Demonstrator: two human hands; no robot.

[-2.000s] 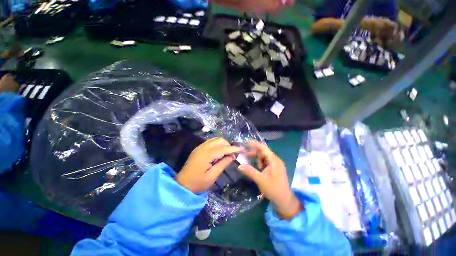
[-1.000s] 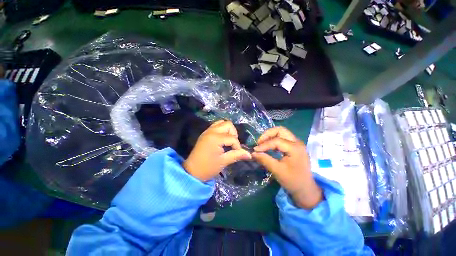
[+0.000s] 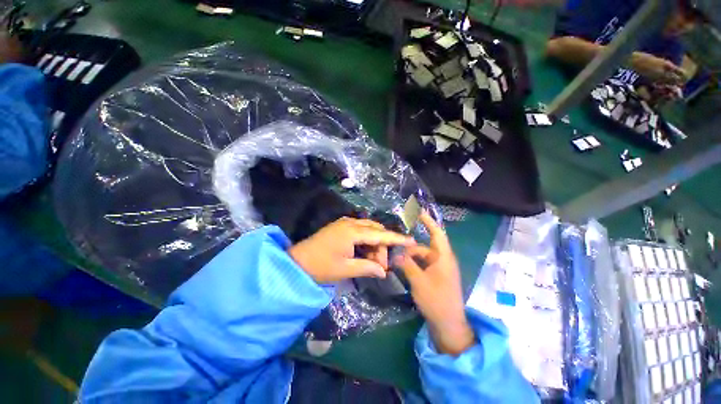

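My left hand [image 3: 348, 251] and my right hand [image 3: 433, 280] meet over the right part of a large clear plastic bag [image 3: 166, 170] with a whitish rolled rim. A pale square piece [image 3: 412, 211] stands up at my right fingertips, and that hand grips it. My left thumb and index finger reach towards my right fingers, and their tips are near or touching them. Whether my left fingers hold a small part cannot be told. Dark material [image 3: 288, 197] shows inside the bag opening, partly hidden by my left hand.
A black tray [image 3: 498, 177] with a heap of pale squares [image 3: 451, 75] lies beyond the bag. On the right are a clear-wrapped white tray [image 3: 518, 323], a blue wrapped bundle [image 3: 581, 316] and a white-celled tray [image 3: 664, 316]. A grey post crosses upper right. Other people's arms show at left and upper right.
The view has shifted and turned a little. My fingertips, pinched together a second ago, have parted somewhat, and a pale square now shows upright at my right fingertips.
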